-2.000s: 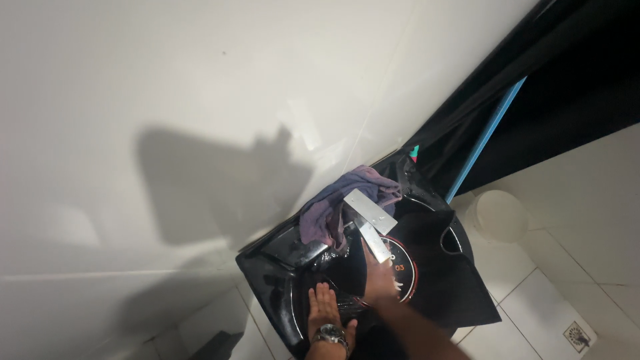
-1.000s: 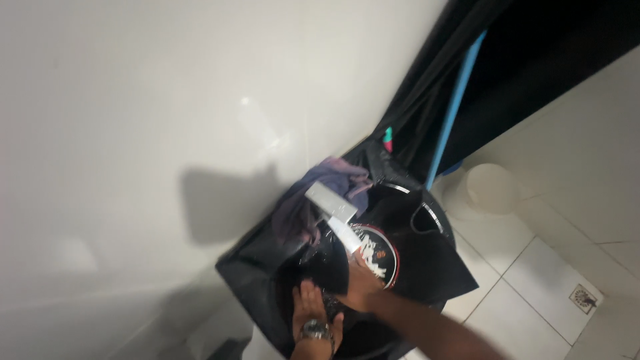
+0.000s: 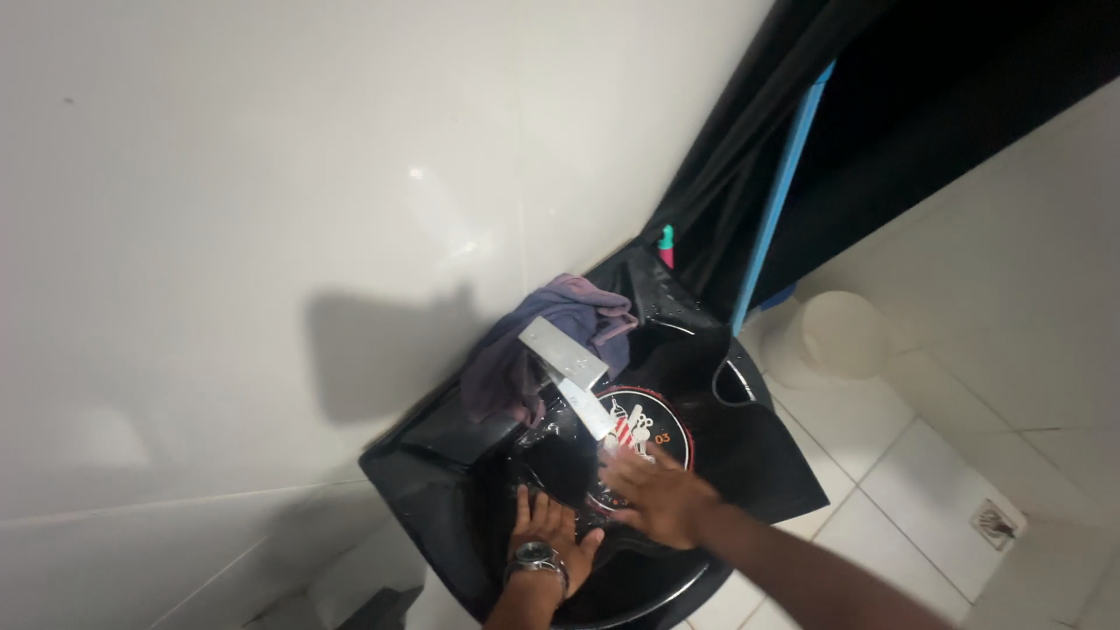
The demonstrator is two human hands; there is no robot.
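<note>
My left hand (image 3: 551,531), a watch on its wrist, lies with its fingers apart on wet black material (image 3: 490,516) over the black sink (image 3: 678,591). To its right my right hand (image 3: 652,494) rests flat on the round printed emblem (image 3: 669,437) of that black sheet, its fingers slightly blurred. Neither hand grips anything visible. A metal faucet (image 3: 564,352) reaches over the basin, its narrower part ending just above my right fingertips. Beside and behind the faucet lies a crumpled purple cloth (image 3: 560,302). Water wets the sheet below the faucet.
A white wall (image 3: 262,219) rises at the left. Behind the sink stand a pink and green object (image 3: 667,248) and a blue pole (image 3: 783,192) against dark curtain-like material. A white bucket (image 3: 840,337) sits on the tiled floor, with a floor drain (image 3: 996,525) at the right.
My right hand has shifted off the end of the faucet's narrow part and now lies flatter, lower on the emblem. My left hand stays on the black material. The view has shifted.
</note>
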